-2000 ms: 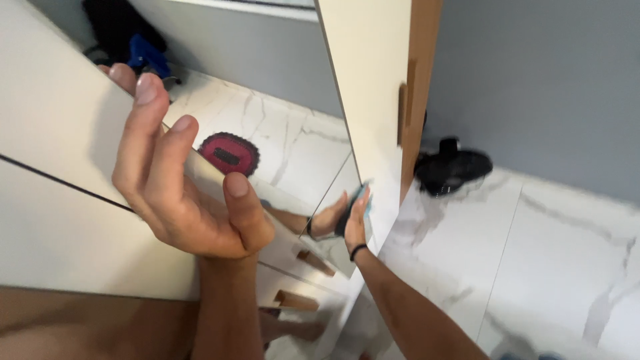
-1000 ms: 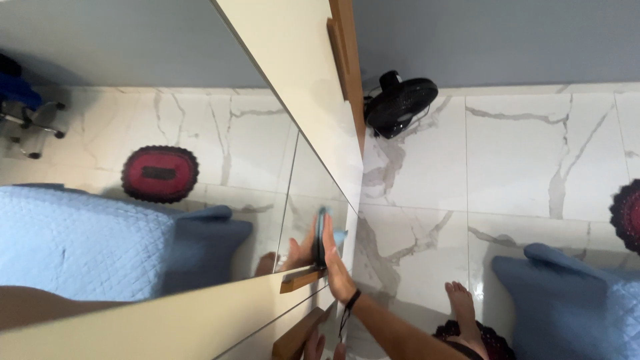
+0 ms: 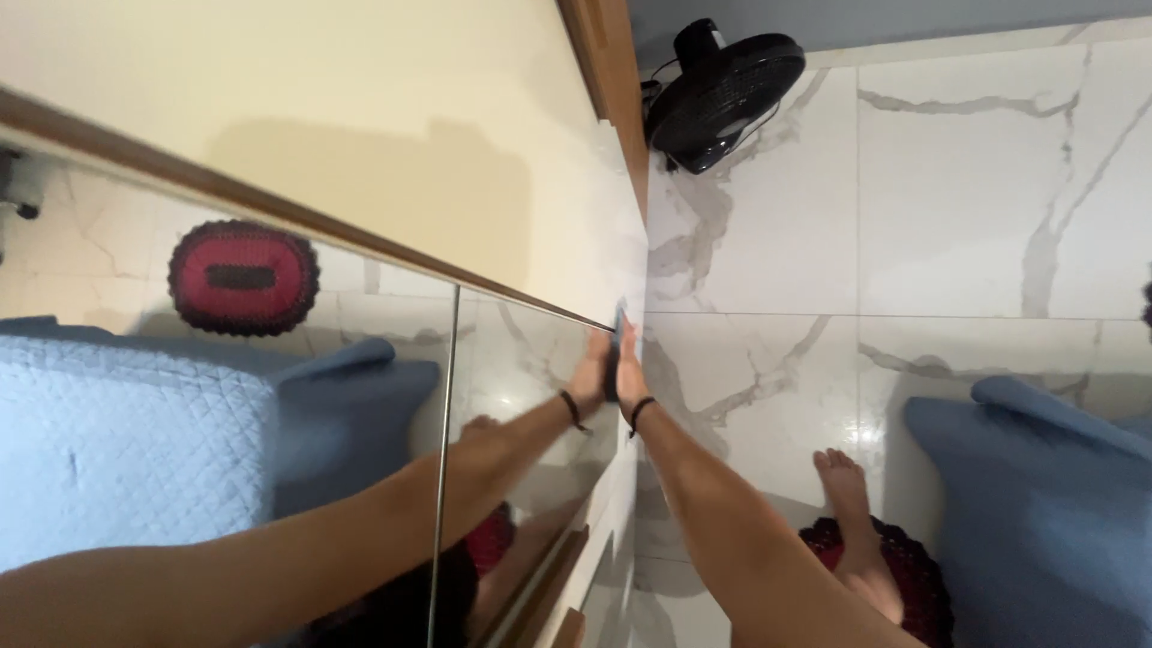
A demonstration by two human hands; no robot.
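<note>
My right hand (image 3: 629, 364) lies nearly flat against the mirror (image 3: 531, 360) of a cabinet door, close to its right edge. Pressed between palm and glass is a thin blue and dark cloth or pad (image 3: 615, 360), seen edge-on and partly hidden by the fingers. A dark band circles the wrist. To the left, the mirror reflects the same hand and forearm. My left hand is out of view. Above the mirror runs a brown trim strip (image 3: 297, 211), with a cream panel (image 3: 378, 108) beyond it.
A black fan (image 3: 729, 94) stands on the marble-patterned floor (image 3: 756, 243) by the wall. At the lower right are a bare foot (image 3: 846, 495) on a crocheted red and black rug (image 3: 931, 594) and a blue bedcover (image 3: 1035, 513). Wooden handles (image 3: 569, 625) sit low on the cabinet.
My left hand, raised at the left two seconds ago, is out of view. My right hand remains against the mirror with the cloth. The view has shifted a lot.
</note>
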